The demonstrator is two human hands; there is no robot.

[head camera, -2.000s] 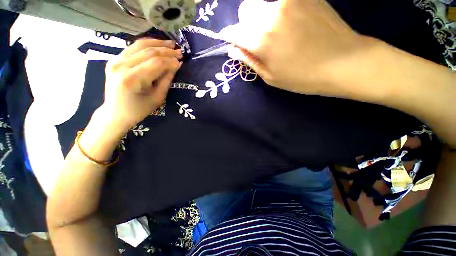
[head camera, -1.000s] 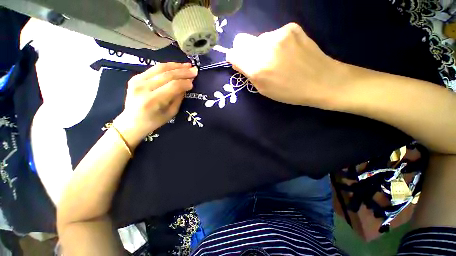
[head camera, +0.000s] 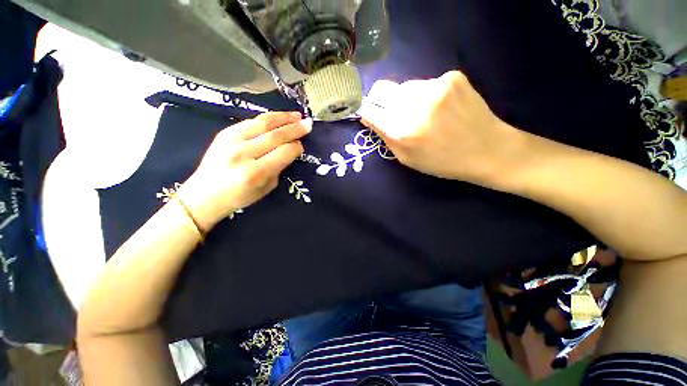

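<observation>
A black garment panel point(head camera: 361, 234) with pale leaf and flower embroidery lies under the sewing machine head point(head camera: 188, 38). A narrow black strip with small loops point(head camera: 215, 93) runs from the left towards the needle area. My left hand point(head camera: 252, 162) presses with its fingertips on the strip and cloth just left of the needle. My right hand point(head camera: 441, 124) is curled with fingertips pinched at the cloth edge just right of the ribbed beige knob point(head camera: 334, 90). The knob hides part of the sewing spot. What exactly the right fingertips pinch is overexposed and partly hidden.
A scalloped embroidered edge point(head camera: 629, 60) lies at the far right. Tangled scraps point(head camera: 580, 305) are low at the right, above the floor. White table surface point(head camera: 71, 219) shows at left. The panel spills over the wearer's lap.
The machine head and knob appear lower and larger in view, shifted right. Both hands appear slightly lower and further right, still on the cloth; the right fingertips are closer to the needle area.
</observation>
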